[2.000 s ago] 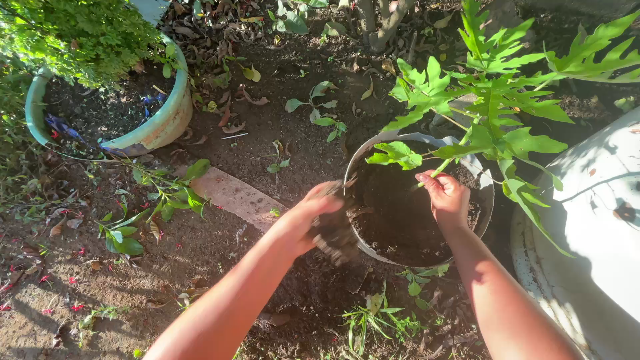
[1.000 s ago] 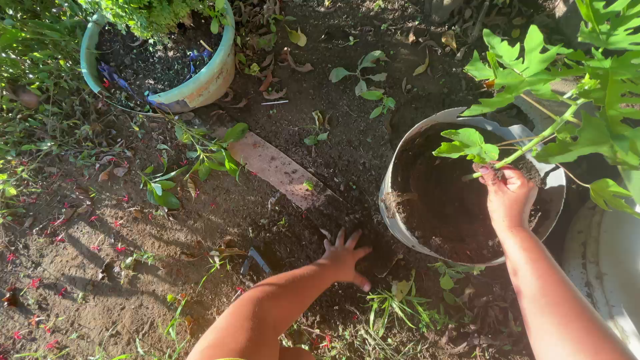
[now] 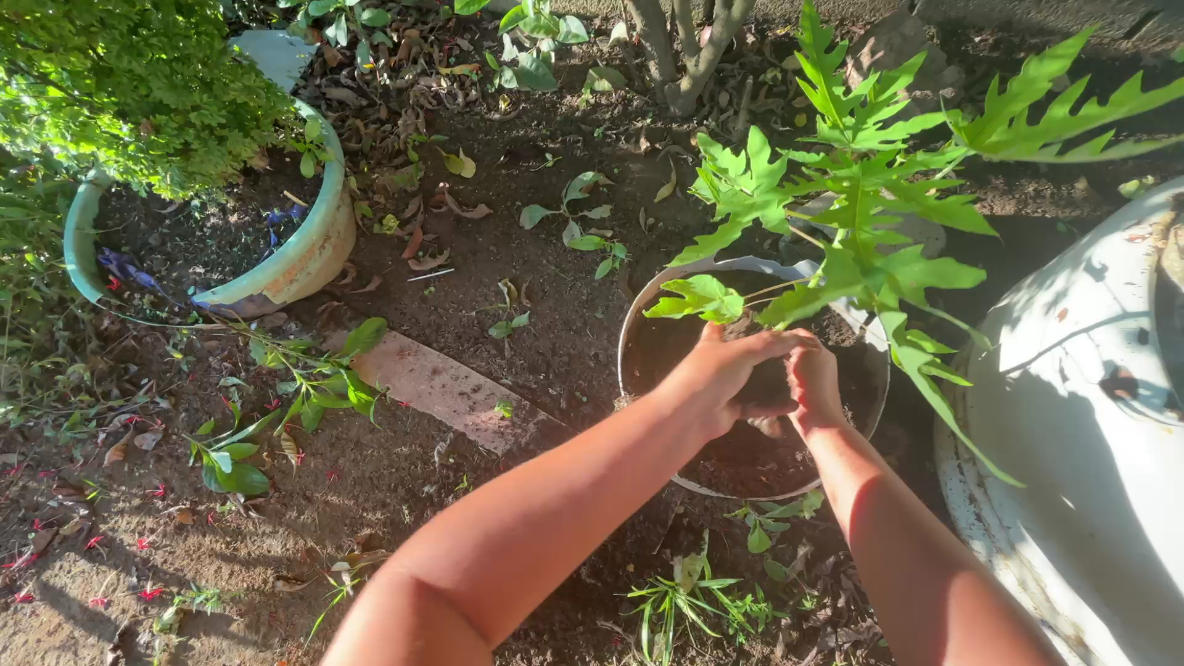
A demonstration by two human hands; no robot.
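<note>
A round whitish pot [image 3: 645,444] of dark soil stands on the ground right of centre. A young plant with deeply lobed green leaves [image 3: 865,208], papaya-like, rises over its far rim and leans right. My left hand [image 3: 726,375] is over the pot with its thumb and fingers curved, its fingertips meeting my right hand; dark soil shows below them. My right hand [image 3: 814,375] is at the base of the plant, fingers curled; the stem there is hidden by leaves and hands. Whether soil lies within my left hand cannot be told.
A worn green pot [image 3: 324,231] with a leafy bush stands at the upper left. A flat reddish slab [image 3: 444,384] lies left of the soil pot. A large white container [image 3: 1082,462] stands close on the right. Behind are thin trunks [image 3: 684,55] and a low wall [image 3: 1027,18].
My left hand has moved from the ground left of the pot to over the pot, beside my right hand. My right hand was on the stem in both earlier frames. The view has shifted.
</note>
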